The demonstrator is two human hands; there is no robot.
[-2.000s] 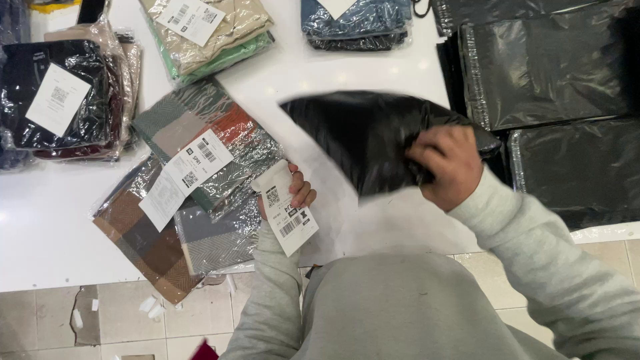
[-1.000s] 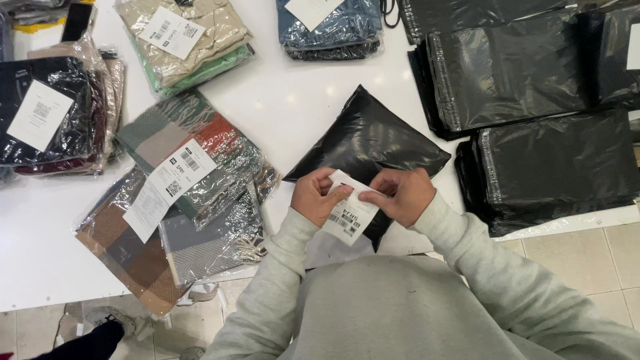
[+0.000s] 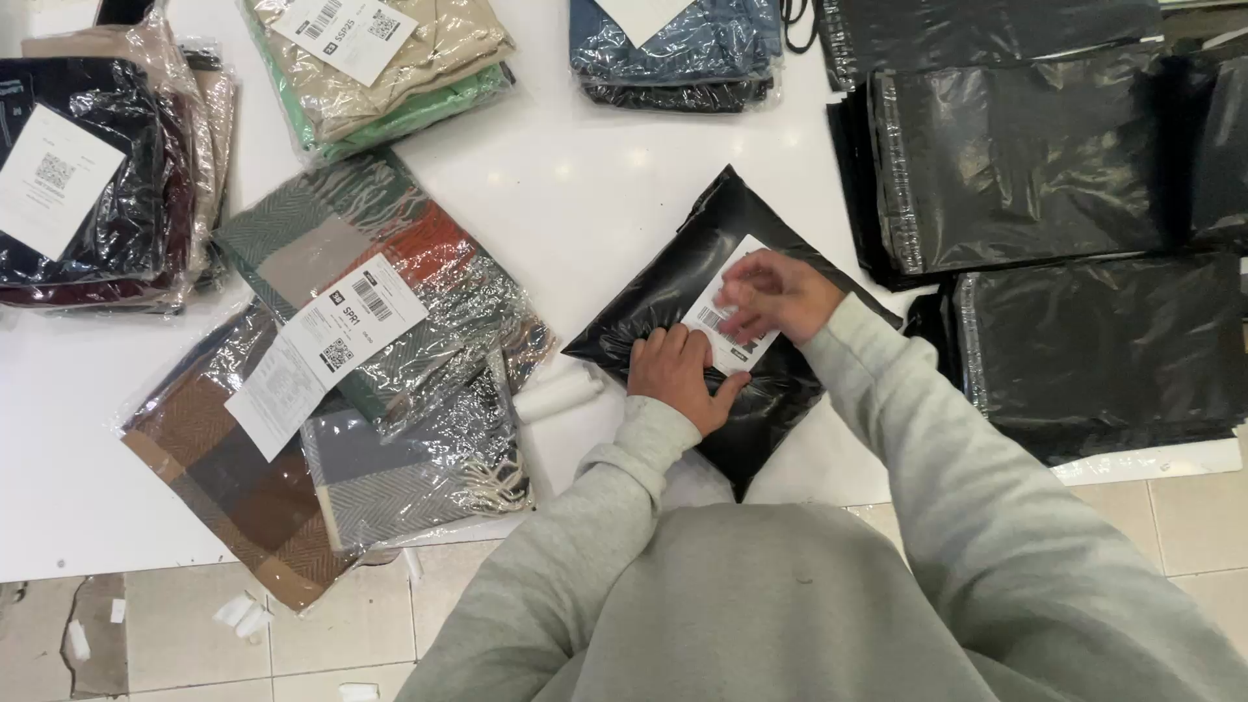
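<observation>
A filled black plastic mailing bag (image 3: 673, 268) lies on the white table in front of me, turned corner-up. On its face is a white printed label (image 3: 736, 263) with a barcode. My left hand (image 3: 682, 375) rests on the bag at the label's lower left edge, fingers spread and holding nothing. Over the label's right side is my right hand (image 3: 775, 297), slightly blurred, its fingers curled; whether it touches the label or holds anything cannot be told. Beside my left sleeve lies a small crumpled white roll of paper (image 3: 561, 392).
Left are bagged checked scarves (image 3: 244, 458) with a printed slip (image 3: 327, 356). Bagged folded garments lie behind: dark (image 3: 117, 195), beige (image 3: 429, 49) and blue denim (image 3: 673, 58). Stacks of flat black mailing bags (image 3: 1033, 166) fill the right. White scraps (image 3: 244, 616) lie on the tiled floor.
The label, in both hands above the bag a second ago, now lies on the bag. Earlier, my right hand held the bag in the air and my left hand held the labels.
</observation>
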